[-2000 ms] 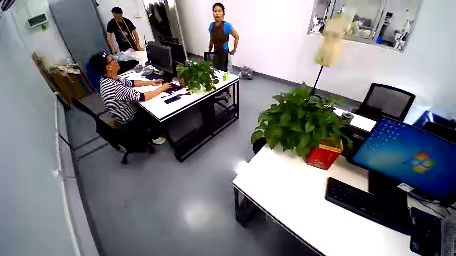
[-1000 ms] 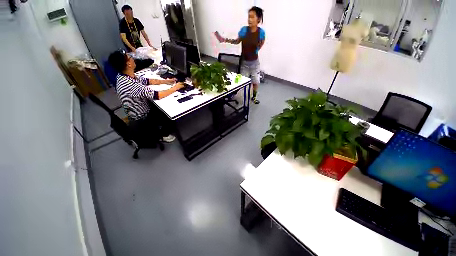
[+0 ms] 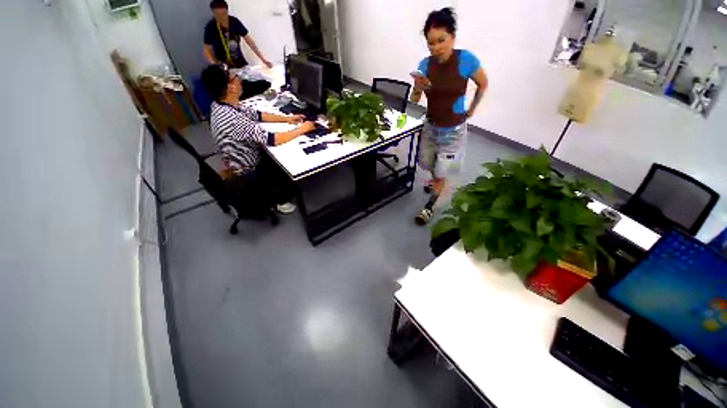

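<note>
Neither of my hands is in the picture. Nearest in front of me, at the lower right, is a white desk (image 3: pixel 478 327). A black keyboard (image 3: pixel 594 362) lies on it before a monitor (image 3: pixel 681 291) with a lit blue screen; the picture's right edge cuts the monitor off. A leafy green plant (image 3: pixel 526 211) stands in a red pot (image 3: pixel 561 279) at the desk's far end.
A person walks (image 3: pixel 449 103) beyond the plant, holding a phone. Another person sits (image 3: pixel 239 131) at a second white desk (image 3: pixel 343 153); a third stands behind. A black office chair (image 3: pixel 673 199) and dress form (image 3: pixel 591 80) are at right. Grey floor lies between the desks.
The walking person has come nearer, round the far desk's end, and the raised arm is now bent with the phone. The whole view has shifted, so the desks sit further right and partly lower.
</note>
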